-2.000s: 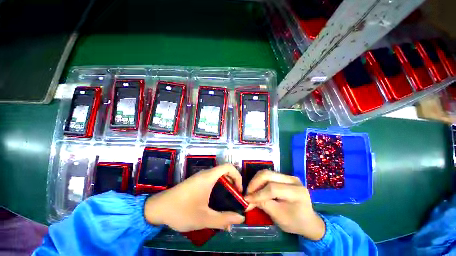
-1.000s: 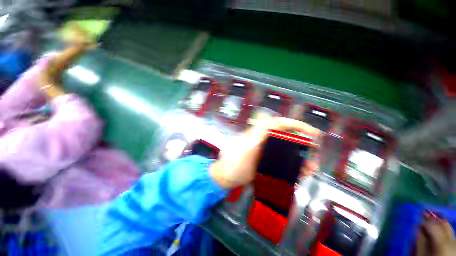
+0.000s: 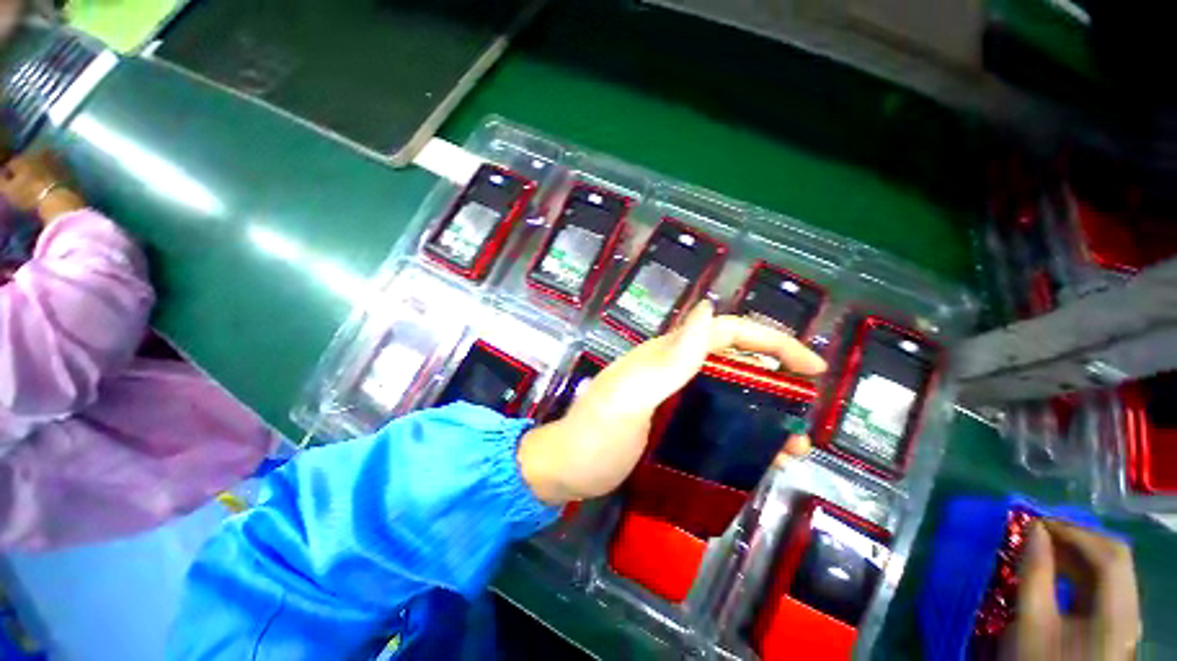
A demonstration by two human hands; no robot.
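My left hand [image 3: 645,400] holds a red and black flip phone [image 3: 729,426] over the near row of a clear plastic tray [image 3: 633,181]. The phone's dark face is up and my fingers curl round its top and side edges. My right hand [image 3: 1078,588] is in the blue parts bin [image 3: 958,555] at the lower right, over small glossy red parts [image 3: 1013,555]; its fingertips are partly hidden, so I cannot tell if it grips any. The tray's far row holds several phone backs with white labels [image 3: 871,403]. A closed phone [image 3: 833,581] lies in the near row.
A chipped metal post [image 3: 1071,338] stands at the right, with stacked filled trays [image 3: 1149,439] around it. A dark flat panel [image 3: 342,65] lies at the back left. A person in a pink sleeve [image 3: 78,310] is at the left edge of the green bench [image 3: 245,278].
The view has swung left and the image is sharper. My left hand has kept the phone, now lifted away from my right hand. My right hand has moved from the phone to the blue bin.
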